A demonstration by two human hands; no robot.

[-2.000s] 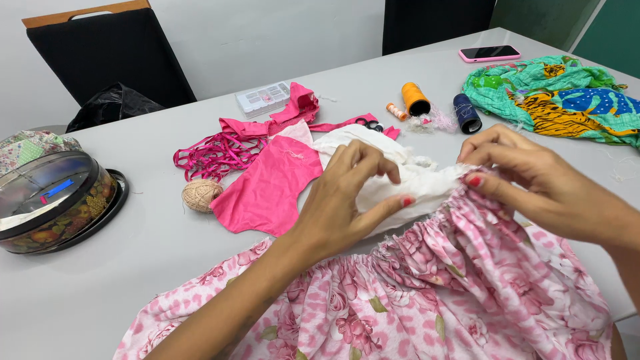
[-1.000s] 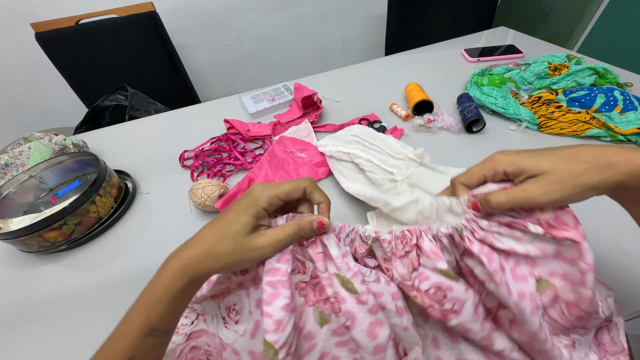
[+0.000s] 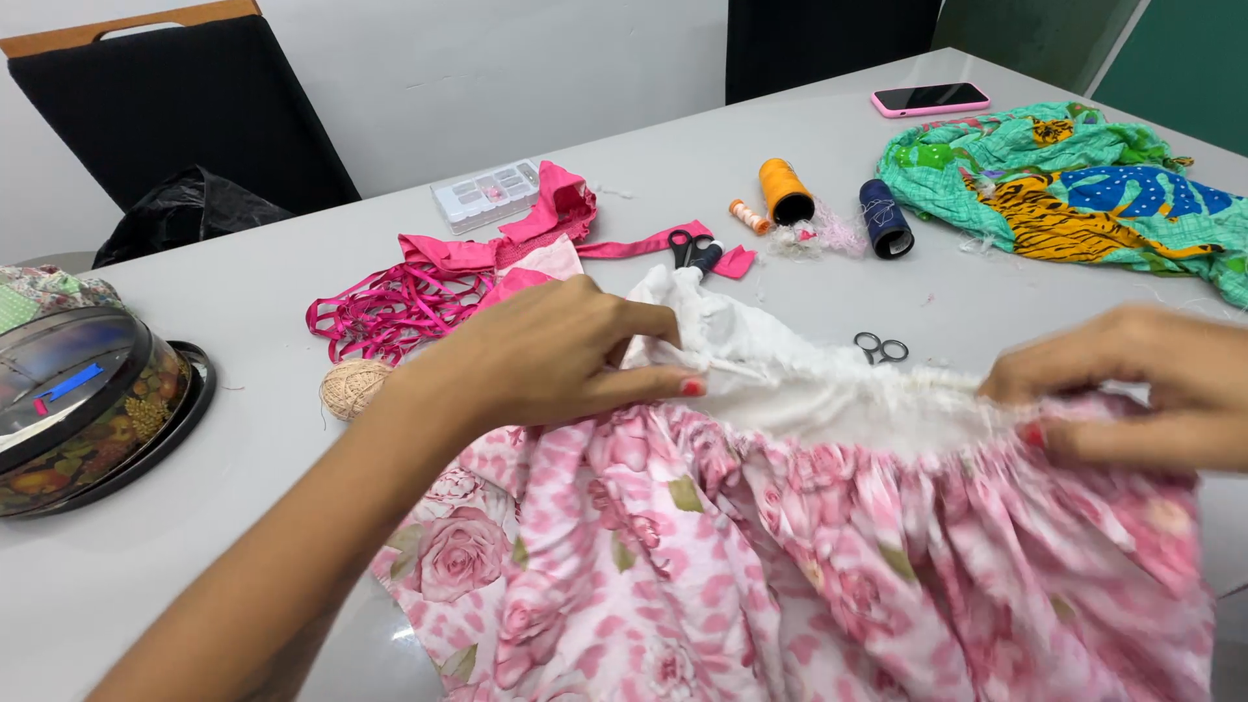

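A pink floral fabric [image 3: 819, 565] with a gathered upper edge spreads across the near side of the table. White fabric [image 3: 741, 341] lies along that edge, between my hands. My left hand [image 3: 575, 351] pinches the white fabric and the gathered edge at their left part. At the right, my right hand [image 3: 1121, 390], blurred, grips the gathered edge where the white fabric meets it. Just beyond the white fabric rest small scissors [image 3: 880, 348] with dark handle loops, their blades hidden. Black-handled scissors [image 3: 694, 251] lie farther back.
Pink fabric [image 3: 448, 252], pink ribbons [image 3: 390, 312] and a beige yarn ball [image 3: 355, 389] lie left of centre. A round lidded container [image 3: 88, 409] stands at far left. Behind are a plastic case [image 3: 483, 200], orange [image 3: 783, 185] and navy [image 3: 882, 214] thread spools, a phone [image 3: 931, 98] and green printed fabric [image 3: 1053, 195].
My right hand has moved to the right along the gathered edge. The white fabric is now drawn up along the floral edge, and the small scissors have come into sight.
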